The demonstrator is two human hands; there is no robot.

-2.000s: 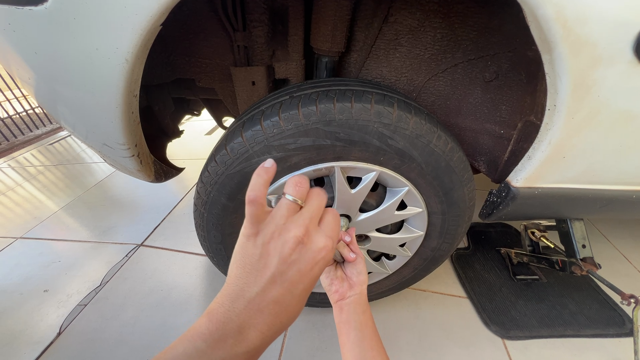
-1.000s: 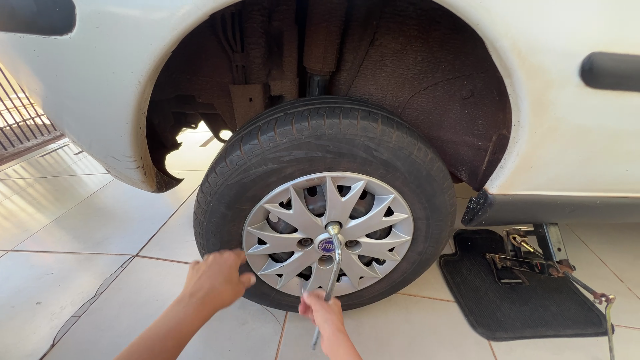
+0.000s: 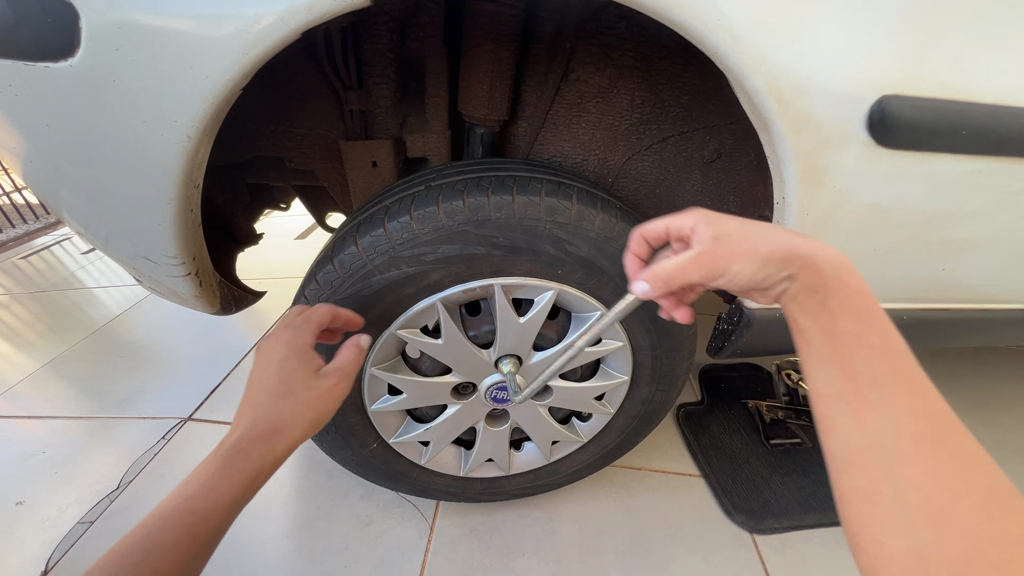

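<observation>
An L-shaped lug wrench (image 3: 572, 346) has its socket end on a bolt above the hub centre of a silver Fiat wheel cover (image 3: 448, 417). My right hand (image 3: 680, 260) grips the free end of its handle, which slants up to the right. My left hand (image 3: 308, 372) holds nothing; its fingers are apart and curved beside the left sidewall of the black tire (image 3: 488, 240). The wheel sits below the dark, dirty wheel arch of a white car.
A black ribbed car mat (image 3: 760, 480) lies on the tiled floor at right, with a metal jack (image 3: 780, 420) on it, partly behind my right forearm. The white car body (image 3: 840, 216) surrounds the arch. A barred gate (image 3: 20, 204) stands at far left.
The wrench handle, pointing down one second ago, now slants up to the right. My right hand has moved up with it. My left hand has risen beside the tire.
</observation>
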